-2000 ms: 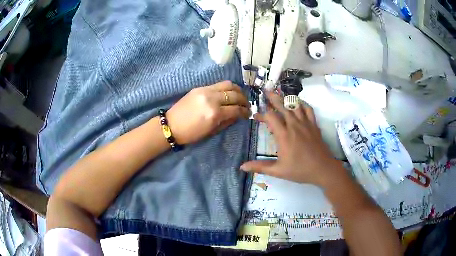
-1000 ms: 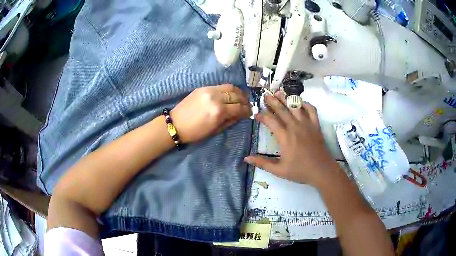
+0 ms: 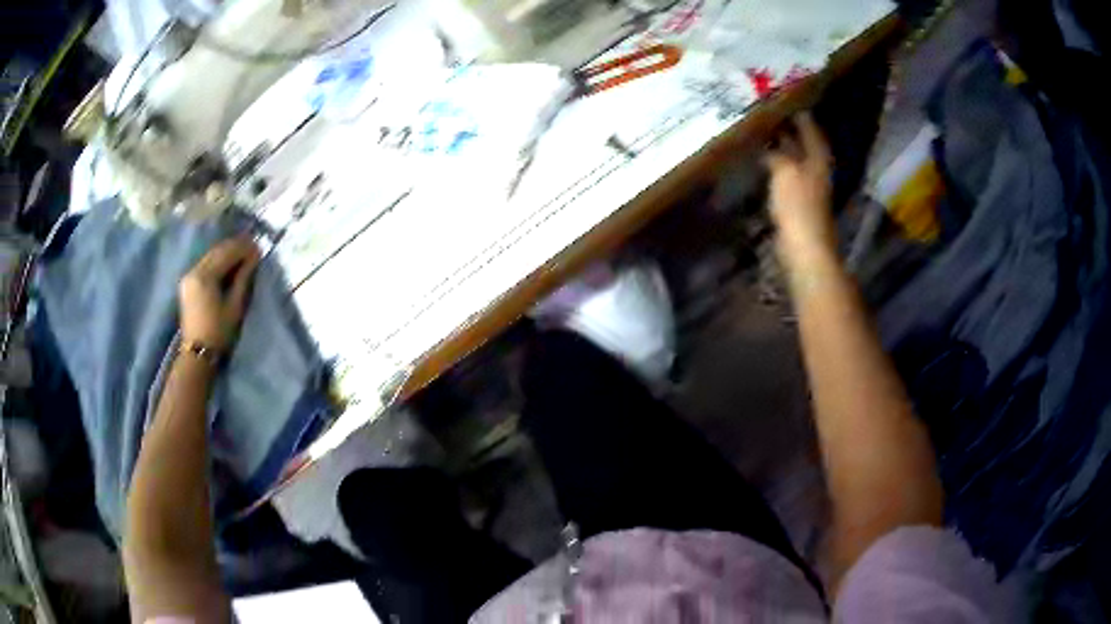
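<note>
The grey-blue denim garment (image 3: 128, 323) lies at the left, over the table's left part and its edge, with a darker blue hem at its lower end. My left hand (image 3: 217, 290) rests on the denim close to the machine's needle area; the view is blurred and its fingertips are hard to make out. My right hand (image 3: 800, 177) is off the table top, just past the wooden front edge at the right. Its fingers are blurred, and I cannot tell if they touch or hold anything.
The sewing machine (image 3: 146, 152) is blurred at the upper left. Packets with blue writing (image 3: 457, 116) and orange-red loop handles (image 3: 634, 67) lie on the white table (image 3: 426, 262). A pile of blue denim (image 3: 999, 293) hangs at the right. A white bundle (image 3: 627, 319) is below the table edge.
The view has swung to the right and down, bringing my lap and the denim pile in. My right hand has left the needle area for the table's right front edge. My left hand stays on the denim.
</note>
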